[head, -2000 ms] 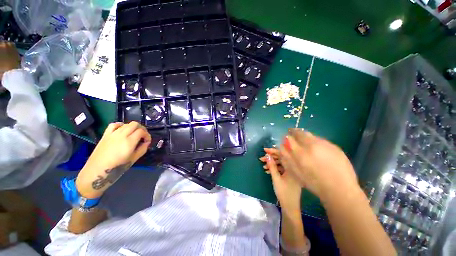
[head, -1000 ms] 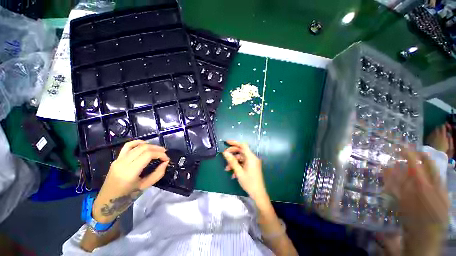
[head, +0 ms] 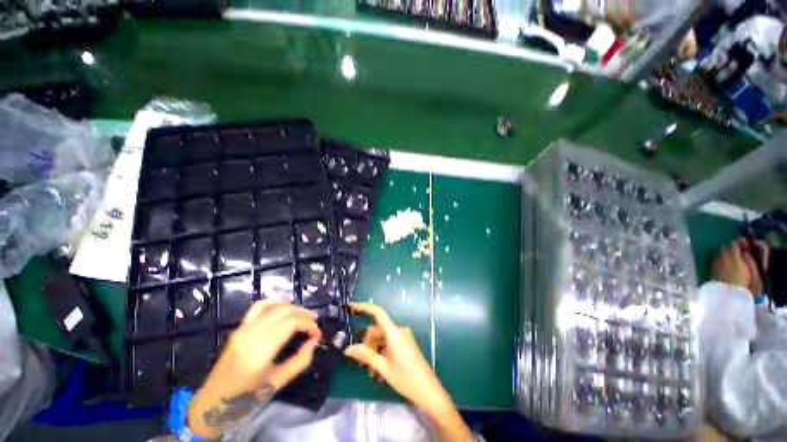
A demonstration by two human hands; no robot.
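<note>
My left hand [head: 259, 358], with a blue band at the wrist, is over the lower right of the large black compartment tray [head: 211, 229], fingertips bunched. My right hand [head: 388, 350] is close on its right, its thumb and index finger curled towards the left fingertips. A small shiny dark part [head: 336, 337] shows between the hands; whether either hand holds it cannot be told. A few round black units [head: 191, 300] sit in tray pockets. A second black tray [head: 355, 203] shows from under the first. A heap of small white parts [head: 402, 226] lies on the green mat.
A tall stack of clear trays with shiny units [head: 621, 293] stands right. Clear bags [head: 52, 186], a white document sheet [head: 108, 220] and a black box with a label [head: 69, 311] are left. Another person's hand [head: 733, 266] is at far right. The green conveyor [head: 285, 73] runs behind.
Another person's hand left my right hand and moved right across the clear stack. My hands have come close together at the tray's lower right. The view has shifted, showing more conveyor.
</note>
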